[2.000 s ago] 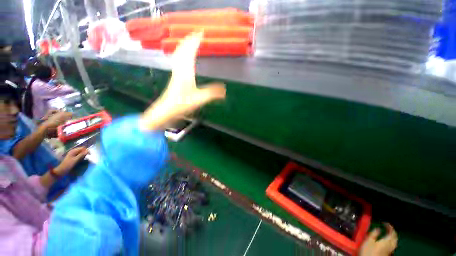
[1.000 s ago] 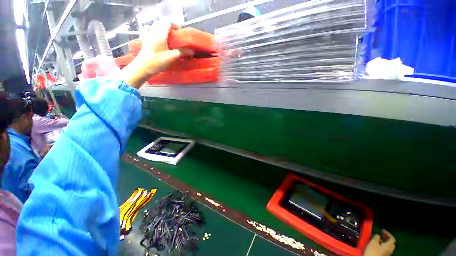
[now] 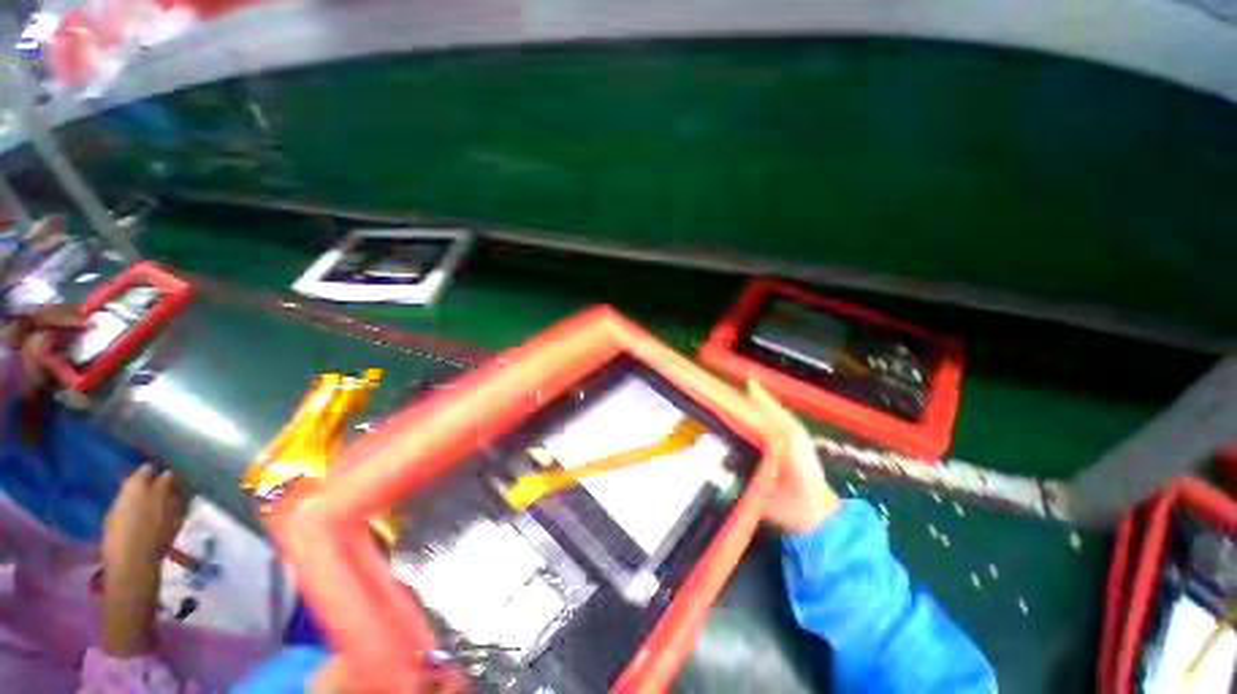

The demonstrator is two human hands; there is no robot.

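Observation:
A red foam tray (image 3: 455, 395) with an open tablet (image 3: 627, 468) in it is tilted in front of me above the bench. A white battery area, an orange flex ribbon (image 3: 604, 468) and silvery boards show inside. My right hand (image 3: 798, 468), in a blue sleeve, grips the tray's right rim. My left hand (image 3: 330, 677) is at the tray's lower left corner, mostly hidden behind it and cut off by the bottom edge. The orange flex bundle (image 3: 315, 431) lies behind the tray at left.
The far belt carries a white tray (image 3: 445, 278) and a red tray (image 3: 936, 429). More red trays (image 3: 1123, 597) stand at lower right beside a metal post (image 3: 1153, 431). Another worker's hand (image 3: 140, 522) is at left. White scraps dot the bench.
My left hand has come down from the shelf's red stack. My right hand has left the red tray on the belt. Both hands now hold a red tray with a tablet. The view has tilted down.

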